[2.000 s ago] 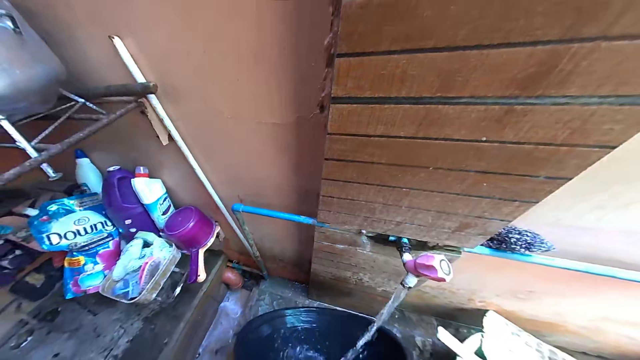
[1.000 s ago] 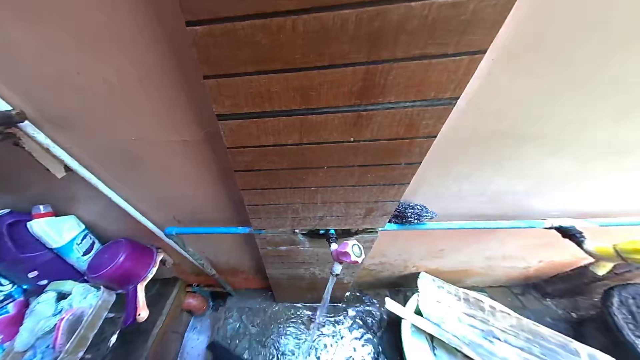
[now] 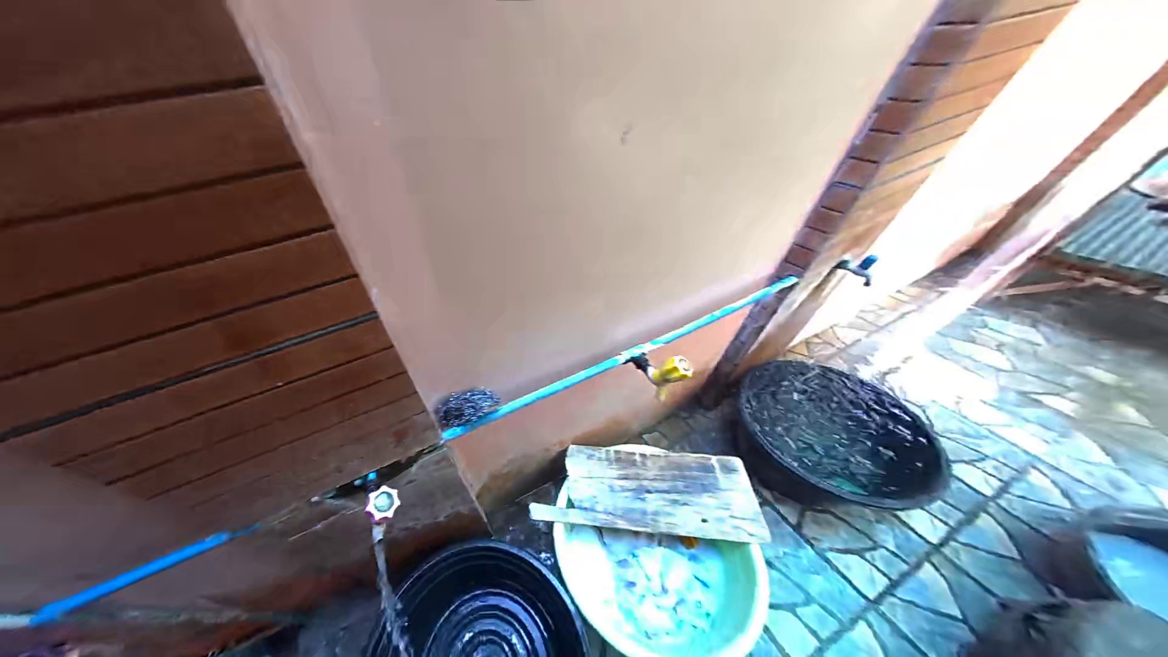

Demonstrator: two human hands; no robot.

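Neither of my hands is in view. At the lower left, water runs from a pink-and-white tap [image 3: 382, 503] on the blue pipe [image 3: 584, 375] down to the near side of a black basin [image 3: 484, 602]. A pale green basin [image 3: 753, 602] beside it holds whitish liquid, with a weathered wooden board [image 3: 662, 493] lying across its top. A yellow tap [image 3: 673, 370] juts from the pipe above the board. Against the wall, a dark scouring pad [image 3: 467, 407] rests by the pipe.
Further right, a round black tub [image 3: 839, 433] full of dark contents stands on the stone-paved floor [image 3: 922, 566]. Another container with pale liquid [image 3: 1131, 566] is at the right edge, near a blurred dark shape. A dark tap [image 3: 858, 269] sticks out near the slatted column.
The view has swung far to the right. The detergent bottles and purple dipper seen earlier are out of frame, while the round black tub now shows whole. Water runs from the tap throughout.
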